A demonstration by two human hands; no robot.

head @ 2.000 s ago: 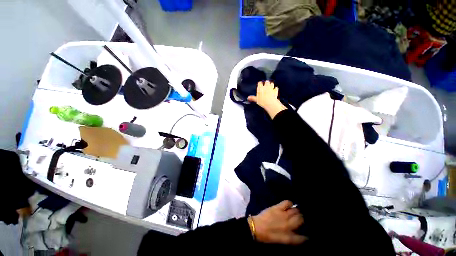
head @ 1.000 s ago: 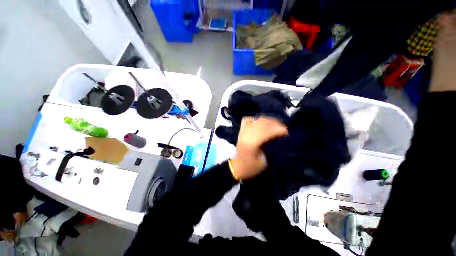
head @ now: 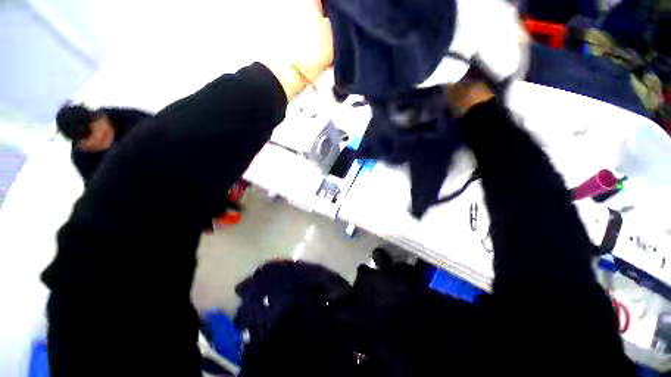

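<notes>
A white-and-navy garment [head: 393, 44] is held up over the white sewing table at the top centre, blurred, with a navy part and a thin dark strip hanging down. My left hand [head: 313, 55] is at its left edge, washed out by light, gripping it with the fingers mostly hidden behind the cloth. My right hand [head: 469, 94] holds it at the lower right, partly covered by cloth and blurred.
White table [head: 441, 243] runs diagonally below the garment. A magenta thread cone [head: 594, 184] stands right. A grey machine end [head: 325, 143] is left of centre. Another person's hand [head: 98, 135] shows far left. Blue plastic [head: 455, 284] lies under the table edge.
The garment has been raised from the table trough, and both hands are now on it. The view has swung, showing the floor and my lap.
</notes>
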